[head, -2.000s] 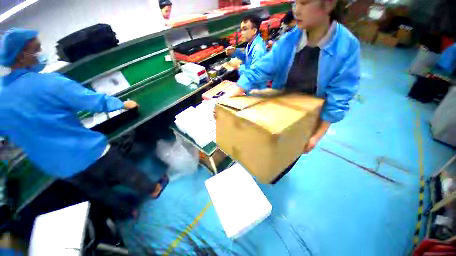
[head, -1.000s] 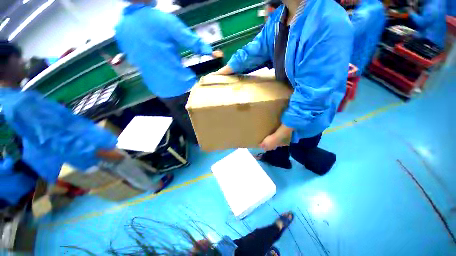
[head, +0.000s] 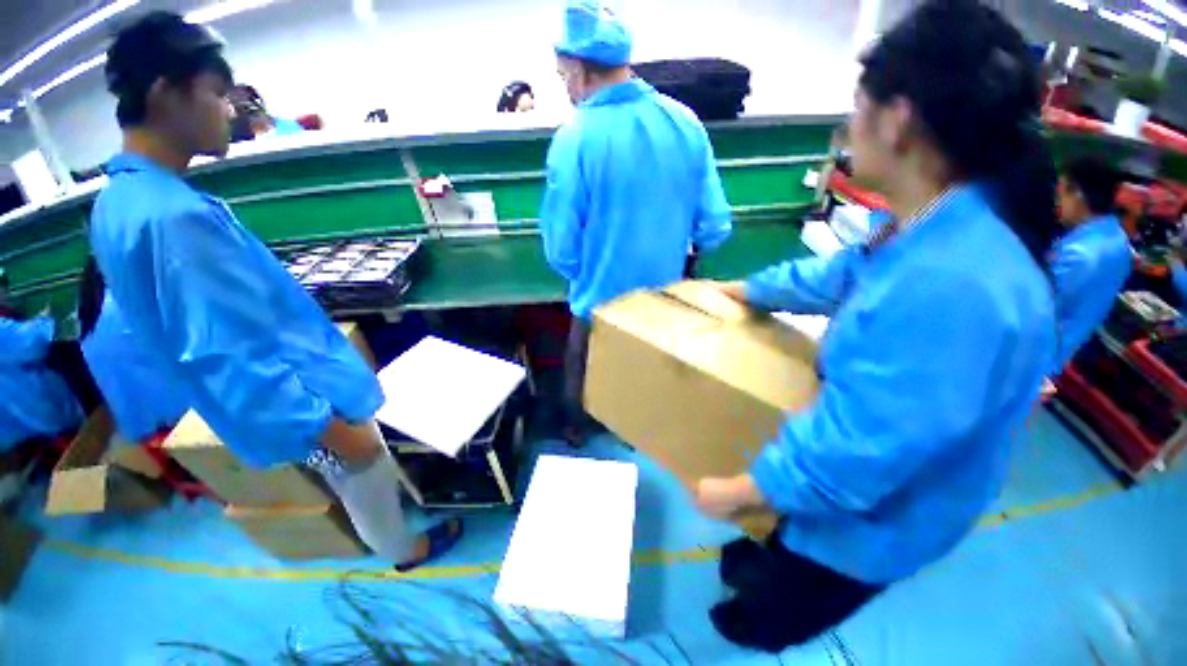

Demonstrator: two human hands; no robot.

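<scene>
Neither my left hand nor my right hand is in view. A long white box-like block [head: 570, 540], perhaps foam, lies on the blue floor in front of me. To its right a person in a blue smock holds a brown cardboard carton [head: 696, 377] in both hands at waist height. A square white sheet or top [head: 452, 388] rests on a low dark-framed stand behind and left of the block. Dark strands, perhaps hair, cross the bottom edge of the view.
A green line bench [head: 488, 269] runs across the back, with a black tray of pale devices [head: 345, 267]. One person stands at it, another stands at the left. Brown cartons [head: 247, 468] sit on the floor at left, red trays [head: 1106, 397] at right.
The view has swung left and levelled. The carton holder now stands side-on at the right with the carton still held. The legs and foot seen at the bottom edge are gone.
</scene>
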